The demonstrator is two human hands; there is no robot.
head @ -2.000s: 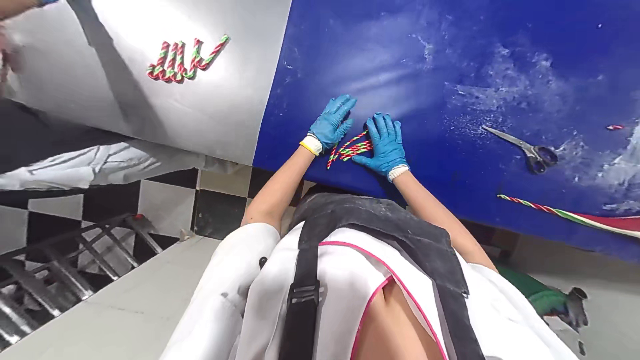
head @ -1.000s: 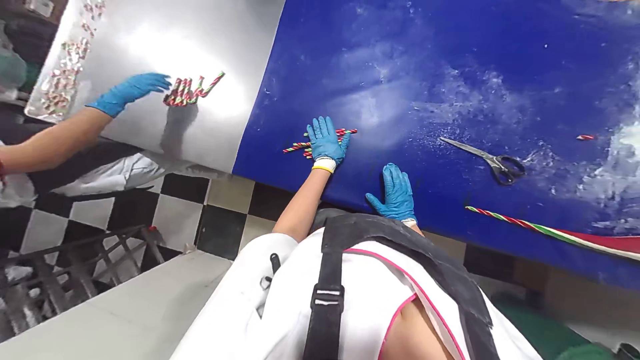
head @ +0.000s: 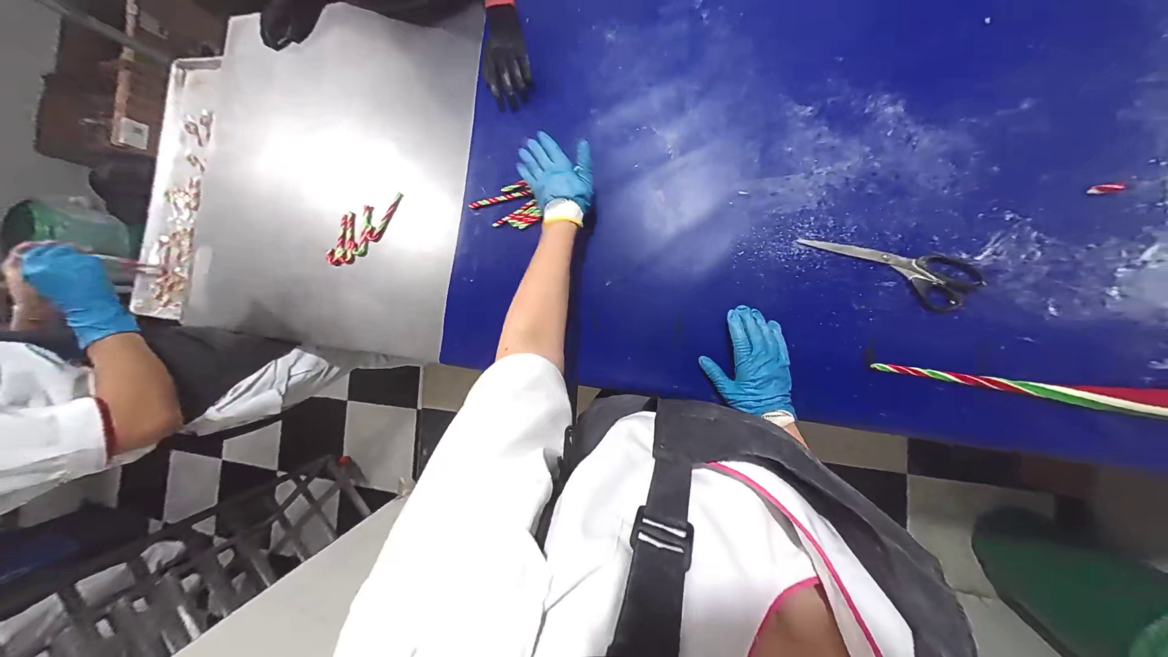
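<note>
My left hand (head: 558, 175), in a blue glove, lies with fingers spread at the right ends of several red, green and white striped candy sticks (head: 520, 215) near the left edge of the blue table surface (head: 675, 310). Whether the palm presses on the sticks is hidden. Flat on the blue surface near its front edge rests my right hand (head: 754, 365), also gloved, with nothing in it. Scissors with black handles (head: 922, 272) lie to its right. A striped candy rope (head: 1013, 385), thicker towards the right, runs along the front edge.
Several striped candy canes (head: 358, 235) lie on the metal table (head: 310, 137). Beyond them is a tray (head: 151, 294) of small candies. A co-worker's blue-gloved hand (head: 71, 285) is at far left, and another person's black-gloved hand (head: 507, 64) at the top. A candy piece (head: 1107, 189) lies far right.
My left hand has moved away from my body and leftwards, and the candy sticks lie nearer the blue surface's left edge. The co-worker's blue-gloved hand has left the candy canes. A black-gloved hand has appeared.
</note>
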